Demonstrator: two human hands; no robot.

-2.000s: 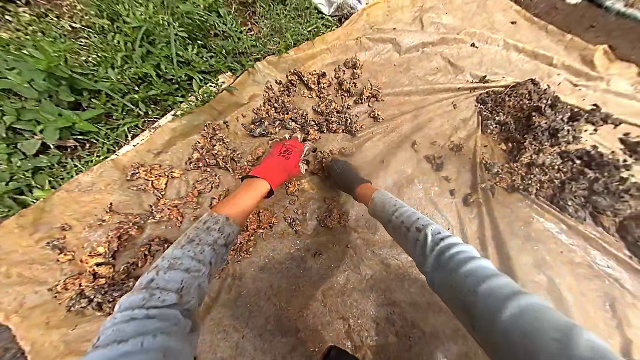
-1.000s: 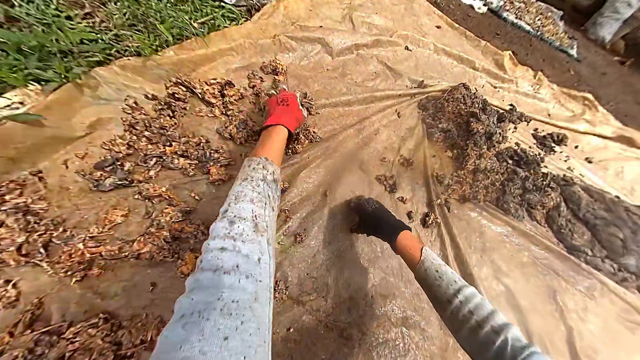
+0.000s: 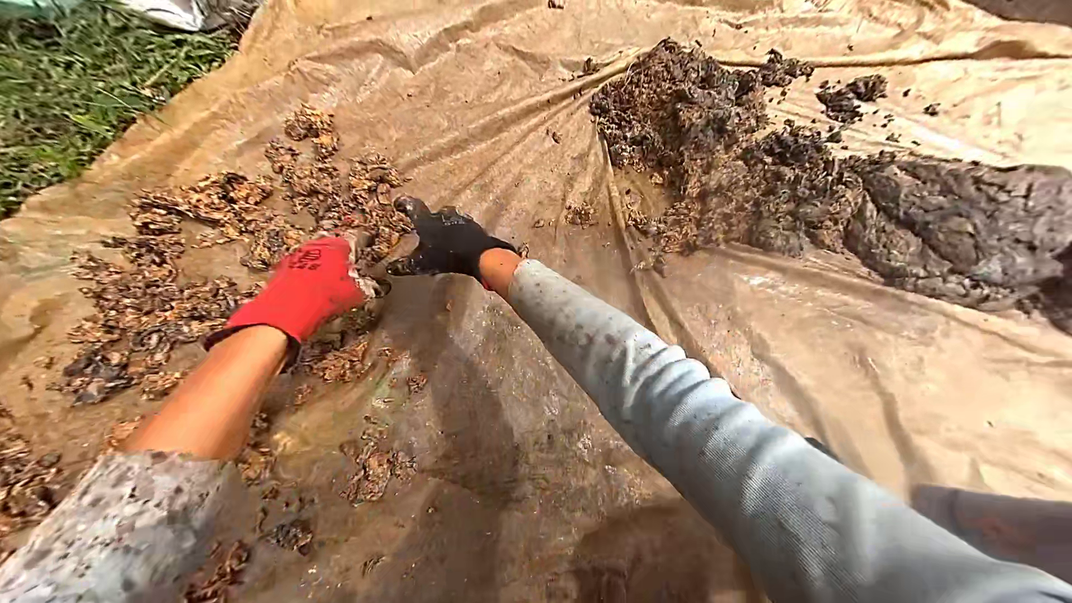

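Brown, damp plant-like clumps [image 3: 167,285] lie scattered on the left part of a tan plastic sheet [image 3: 519,360]. My left hand [image 3: 306,280], in a red glove with dirty fingertips, rests over these clumps; its fingers are partly hidden, so a hold cannot be told. Close to its right, my right hand [image 3: 448,243] wears a black glove. The thumb and fingers of that hand are spread at the right edge of the clumps, with nothing seen between them. A darker, thicker heap [image 3: 712,142] of similar matter lies farther right on the sheet.
Grass [image 3: 75,100] borders the sheet at the upper left, with a whitish item [image 3: 180,12] at its top edge. The dark heap runs into a smooth grey-brown mass [image 3: 963,218] at the right. Folds cross the sheet. A grey form [image 3: 997,519] shows at the lower right.
A second ago my right hand was apart from the clumps, over bare sheet; now it is beside my left hand at their edge. The view has shifted.
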